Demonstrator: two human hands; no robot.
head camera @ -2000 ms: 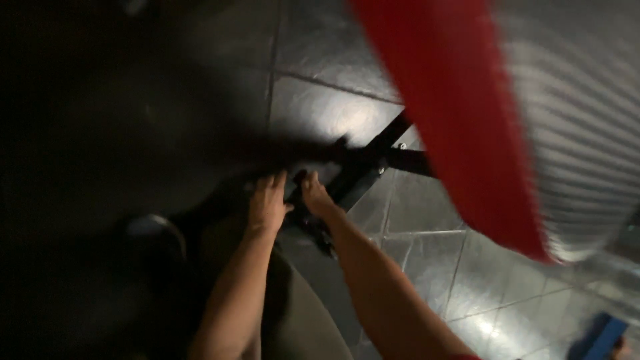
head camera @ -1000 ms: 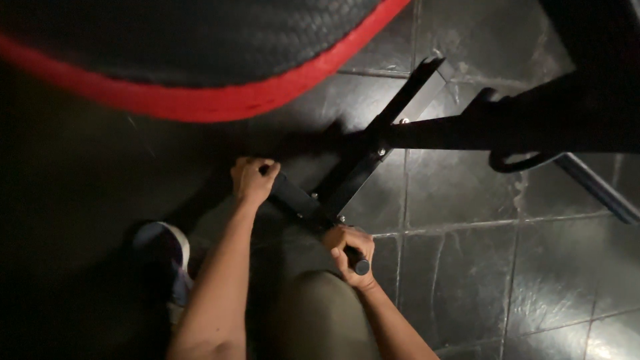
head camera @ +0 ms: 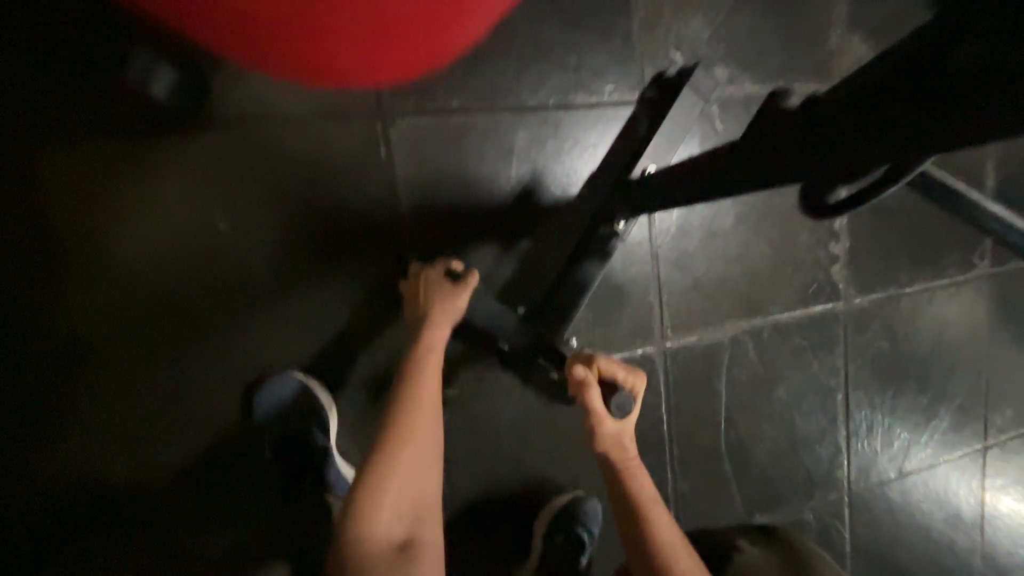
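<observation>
A black metal frame (head camera: 572, 276) with bolts along it stands on the tiled floor. Its lower end has a crossbar (head camera: 496, 320) with a grip at each side. Around the grip on the left my left hand (head camera: 438, 296) is closed. My right hand (head camera: 610, 400) is wrapped around the other grip, whose round black end cap (head camera: 621, 403) sticks out beside the fingers. From the frame a thick black beam (head camera: 720, 176) runs up to the right. Blur and dim light hide the finer parts of the frame.
A red padded edge (head camera: 344, 48) hangs over the top left. A curved black handle (head camera: 860, 192) and a bar (head camera: 968, 208) are at the right. Below my arms are two shoes (head camera: 300, 424), (head camera: 566, 532) on dark floor tiles (head camera: 752, 400).
Two seconds ago my hands were close together at the frame's end; now they are apart, each around a grip. The view has shifted, and the padded part shows less.
</observation>
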